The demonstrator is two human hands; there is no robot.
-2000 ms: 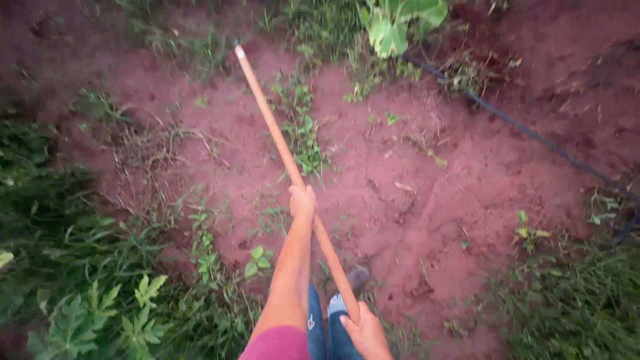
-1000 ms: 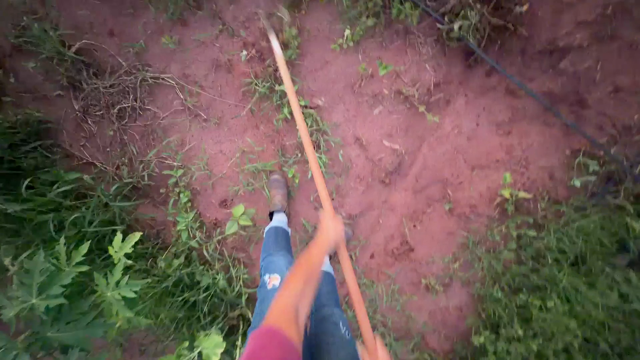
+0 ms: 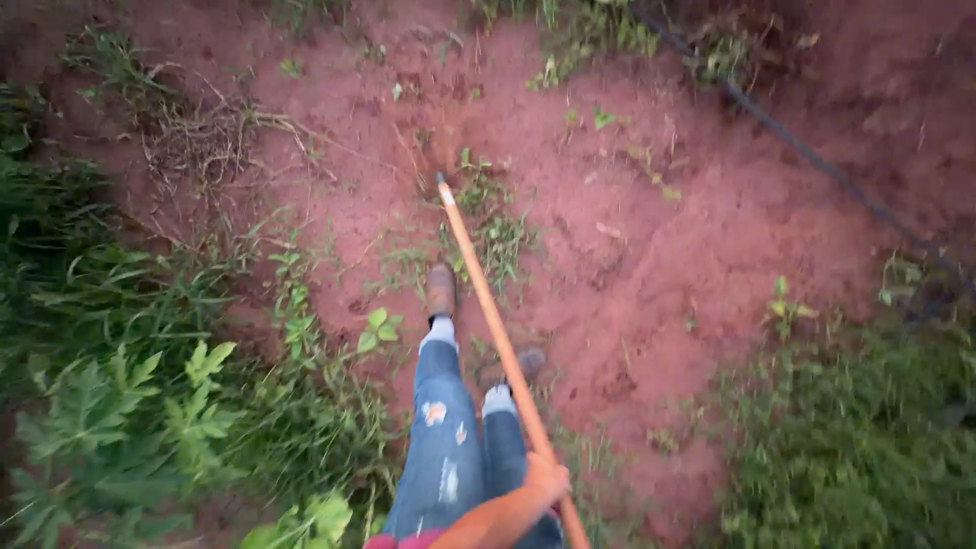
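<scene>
A long orange-brown tool handle (image 3: 496, 328) runs from the bottom edge up to a pale band and a small dark end that meets the red soil among weeds (image 3: 499, 236). The shape of the tool's head cannot be made out. My left hand (image 3: 545, 480) is closed around the lower part of the handle, its forearm coming in from the bottom with a pink sleeve. My right hand is out of view, below the frame. Just left of the handle stands one brown boot (image 3: 441, 290); the other shoe (image 3: 530, 360) shows partly behind it.
A dark hose or cable (image 3: 816, 156) crosses the ground at the upper right. Dry stems (image 3: 206, 141) lie at the upper left. Dense green plants (image 3: 99, 427) grow at the lower left, and grass (image 3: 854, 450) at the lower right. A small seedling (image 3: 379, 329) stands near the boot.
My left hand has moved down in the view, along with the tool's far end, which now touches the soil. My right hand, seen on the handle earlier, has left the view. One boot has come forward.
</scene>
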